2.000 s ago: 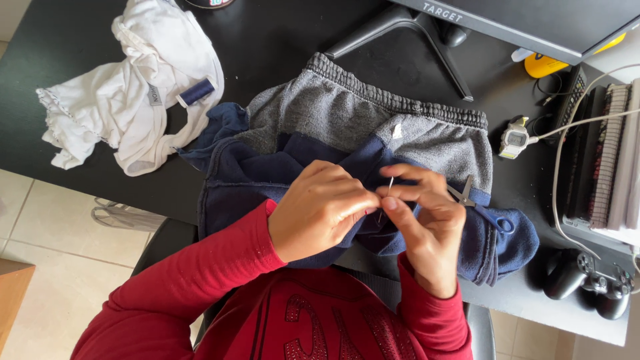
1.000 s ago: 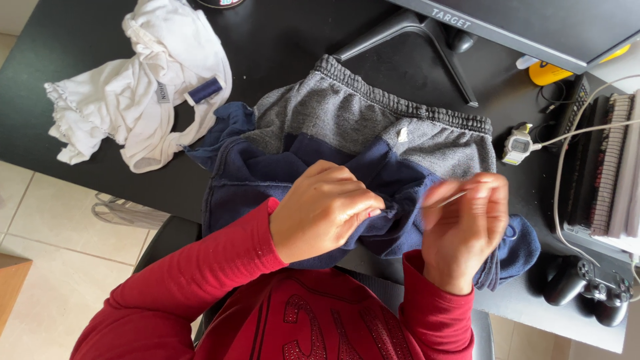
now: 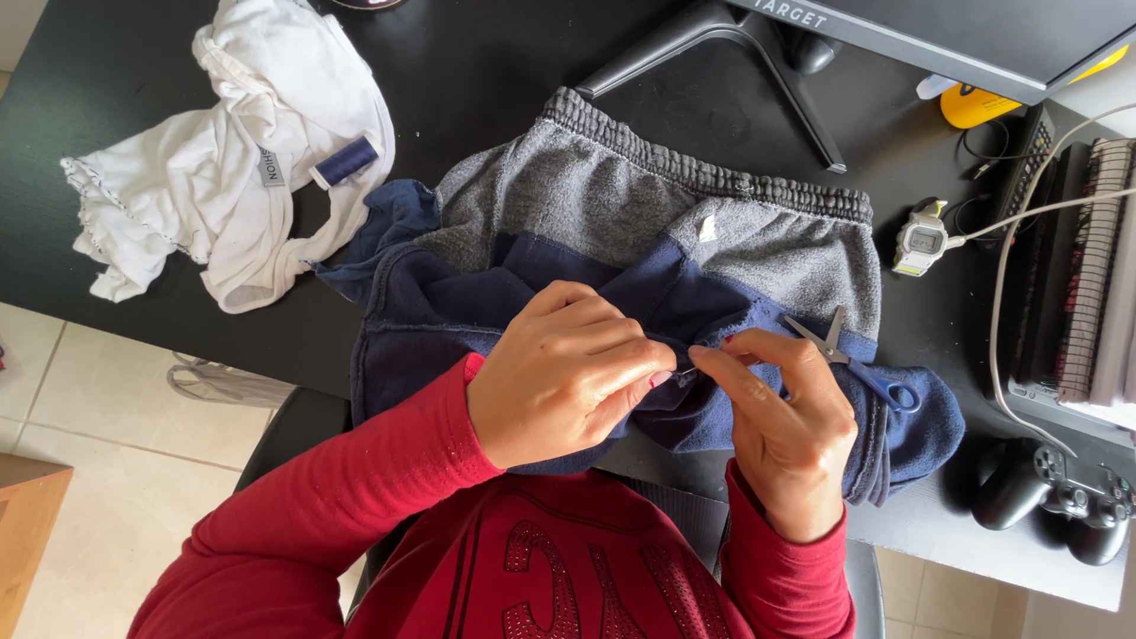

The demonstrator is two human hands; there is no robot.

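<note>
A grey and navy fleece garment (image 3: 577,195) with an elastic waistband lies inside out across the desk. My left hand (image 3: 577,373) pinches its navy cloth between thumb and forefinger. Close by on the right, my right hand (image 3: 785,408) holds a thin sewing needle (image 3: 689,370) at the cloth, its fingertips almost meeting the left ones. Small scissors with blue handles (image 3: 879,383) rest partly open on the garment, beside the right hand. A spool of navy thread (image 3: 345,162) lies on a white garment (image 3: 257,98) at the left.
A monitor (image 3: 941,35) on a black stand (image 3: 781,80) stands at the back. Toward the right are a digital watch (image 3: 920,240), a cable, spiral notebooks (image 3: 1096,275), a remote control (image 3: 1023,169) and a black game controller (image 3: 1056,497). The desk's front edge runs below the garment.
My right hand was raised away from the cloth with the needle a second ago and has come back left to my left hand. The left hand keeps its pinch on the navy cloth.
</note>
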